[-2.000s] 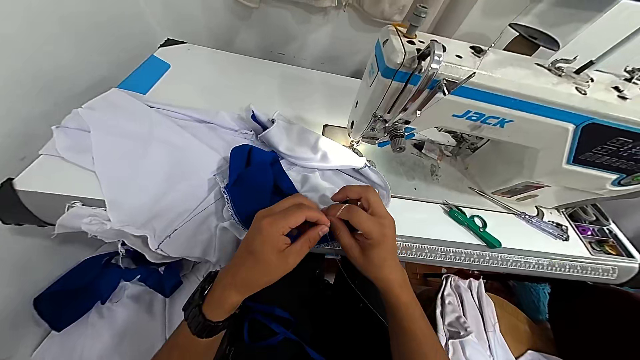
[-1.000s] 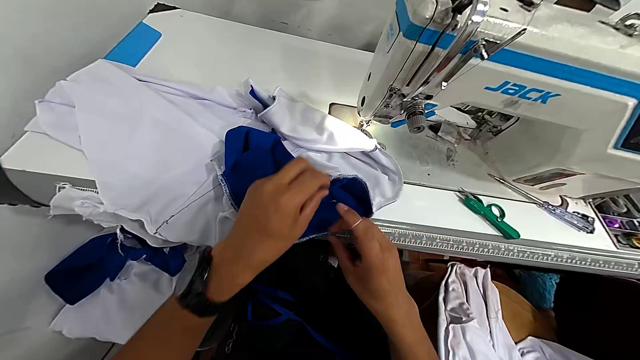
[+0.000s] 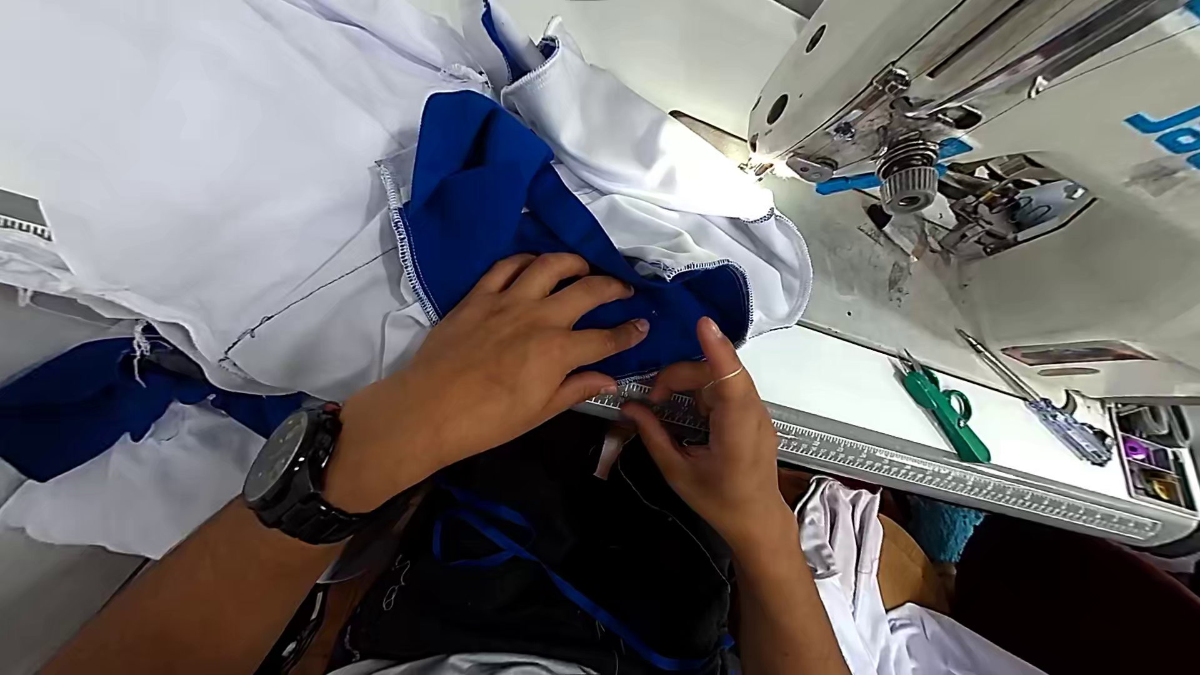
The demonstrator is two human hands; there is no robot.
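Note:
My left hand, with a black watch at its wrist, rests palm down on the blue fabric of a garment, its fingers spread. At the table's front edge, my right hand, with a ring, is held partly curled beside the blue fabric's lower hem. Whether thumb and fingertips pinch a thread or the hem cannot be told. White fabric with overlocked seams and a dark stitched line spreads to the left, and more white fabric lies beneath the sewing machine's needle area.
Green thread snips and a screwdriver lie right of my hands, near a small parts tray. A ruler strip runs along the table's front edge. Blue and white cloth hangs at the lower left; white cloth lies below the edge.
Two seconds ago both hands were together at the fabric's edge; now they are apart, the left flat on the blue fabric. More of the blue fabric shows. The view has moved closer.

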